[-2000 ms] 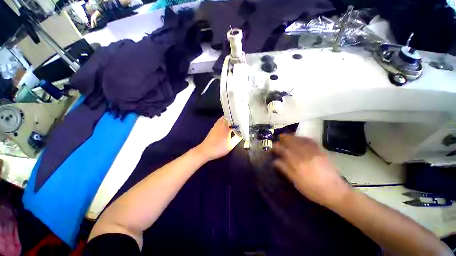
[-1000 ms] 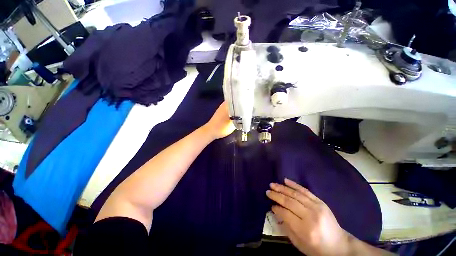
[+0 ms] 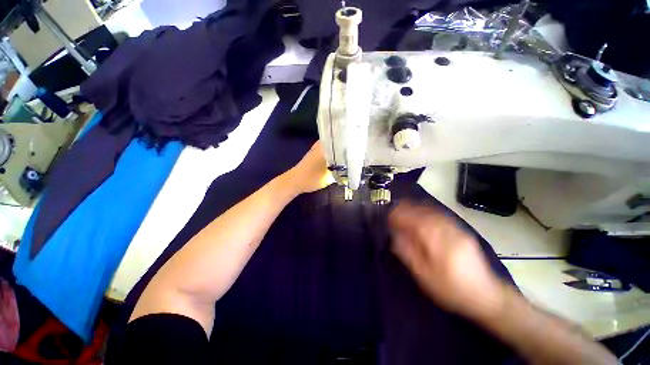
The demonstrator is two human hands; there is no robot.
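Note:
A dark navy-purple garment panel (image 3: 299, 285) lies across the table and under the head of the white sewing machine (image 3: 456, 100). My left hand (image 3: 313, 171) lies on the cloth at the left of the machine head; its fingers are hidden behind the head, so its grip does not show. My right hand (image 3: 435, 249) is blurred, over the cloth just right of and in front of the needle area; its fingertips are unclear. The needle and presser foot are mostly hidden by the head and the tension knob (image 3: 381, 194).
A heap of dark cloth (image 3: 178, 85) lies left of the machine, over blue cloth (image 3: 93, 221). A black smartphone (image 3: 488, 188) lies under the arm. Thread snips (image 3: 595, 280) lie at the right. A clear plastic bag (image 3: 463, 27) is behind the arm.
My right hand has moved up from the lower cloth toward the needle area. The panel's right part has drawn in, showing more table. My left hand stays beside the head.

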